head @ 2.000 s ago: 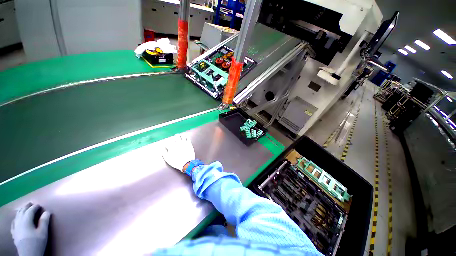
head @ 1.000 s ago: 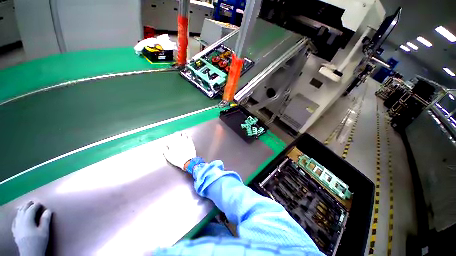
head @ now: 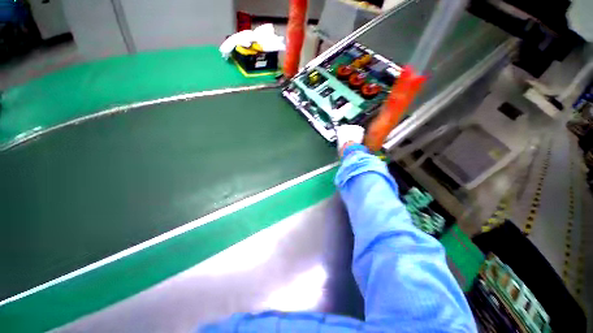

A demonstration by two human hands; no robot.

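A black carrier [head: 311,116] holds a circuit board with three orange-red toroidal inductors [head: 357,79]. It sits at the foot of the sloping conveyor, at the end of the dark green belt. A pale green hold-down fixture [head: 325,96] lies over the board's near-left half. My right hand [head: 351,134], in a white glove, is at the carrier's near edge, beside the orange-wrapped post. Its fingers are small and partly hidden, so its grip cannot be made out. My left hand is out of the picture.
The dark green belt [head: 169,162] runs left behind the shiny metal sheet [head: 260,266]. An orange-wrapped post [head: 395,107] stands right of my hand. A small parts tray [head: 447,218] with green pieces is partly behind my sleeve. A black tote [head: 533,253] with green frames is at lower right.
My right hand has left the metal sheet and reached forward to the carrier. The view has shifted, and my left hand has gone out of the picture.
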